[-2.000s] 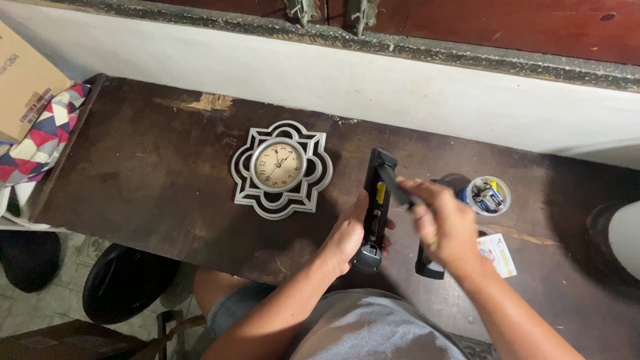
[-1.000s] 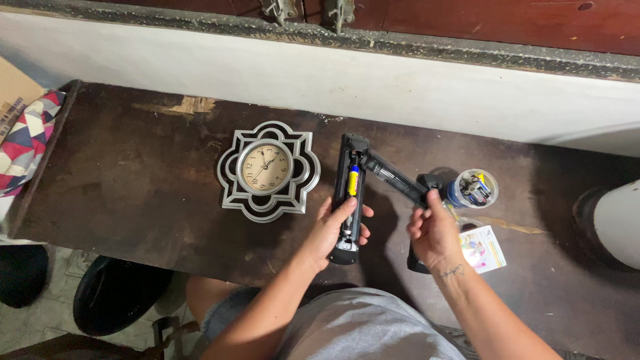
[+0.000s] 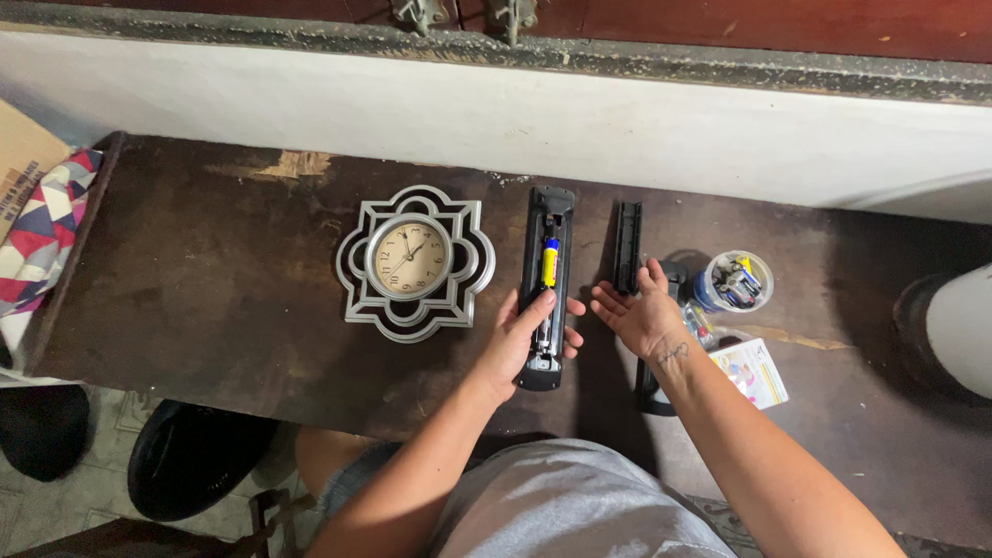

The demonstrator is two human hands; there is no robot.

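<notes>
My left hand [image 3: 518, 337] holds a long black device [image 3: 533, 271], perhaps a remote control, with its battery compartment uncovered and its thumb resting at a battery. A yellow and blue battery [image 3: 550, 263] shows inside the compartment. Palm up, my right hand [image 3: 639, 310] has its fingertips at the lower end of a slim black battery cover [image 3: 628, 246]; whether it grips the cover I cannot tell. Another black device [image 3: 656, 395] lies partly hidden under that hand. The silver-framed clock [image 3: 409, 257] lies face up left of the opened device.
A clear plastic tub [image 3: 732, 280] of batteries, a small plastic packet [image 3: 698, 324] and a printed card [image 3: 756, 372] lie at the right on the dark wooden table [image 3: 209, 287]. A white cylindrical container [image 3: 961, 333] stands farther right. Patterned fabric [image 3: 46, 232] and a cardboard box [image 3: 23, 163] are at the left.
The cover has come away from the opened device and now lies to its right, beside my right hand. My left hand has kept hold of the device.
</notes>
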